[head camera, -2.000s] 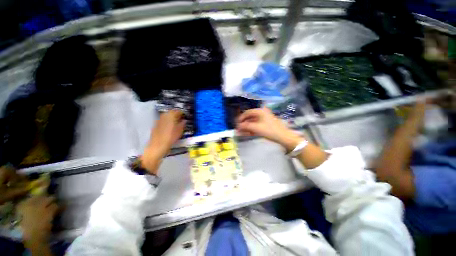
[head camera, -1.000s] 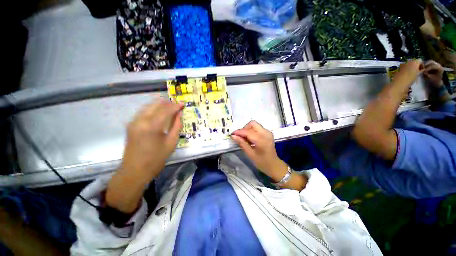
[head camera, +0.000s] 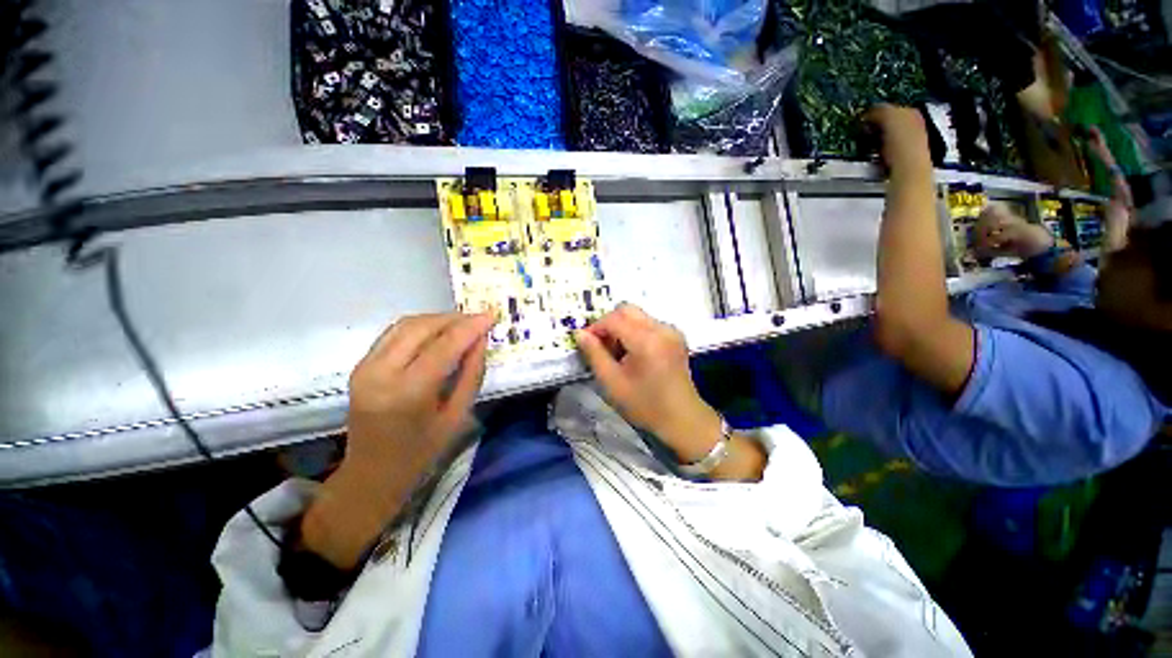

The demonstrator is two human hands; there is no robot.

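Note:
The pale yellow PCB panel [head camera: 523, 264], two matching halves side by side, lies in the conveyor track with yellow and black parts along its far edge. My left hand [head camera: 418, 373] is over the near left corner of the panel, thumb and fingertips close together. My right hand [head camera: 645, 370] is at the near right corner, its thumb and finger pinched at the board. Whether either hand holds a tiny component is too small to tell.
Beyond the far rail [head camera: 386, 161] stand bins of black-and-silver components [head camera: 370, 71], blue components [head camera: 505, 77] and small dark components [head camera: 617, 100]. A plastic bag [head camera: 694, 39] lies behind. At right, a neighbour's arm [head camera: 907, 257] reaches to green components [head camera: 842, 64]. A black cord [head camera: 142, 347] hangs at left.
My left hand has moved from the panel's middle left down to its near edge. My right hand has shifted slightly left and up. The neighbour's arm now reaches to the green components.

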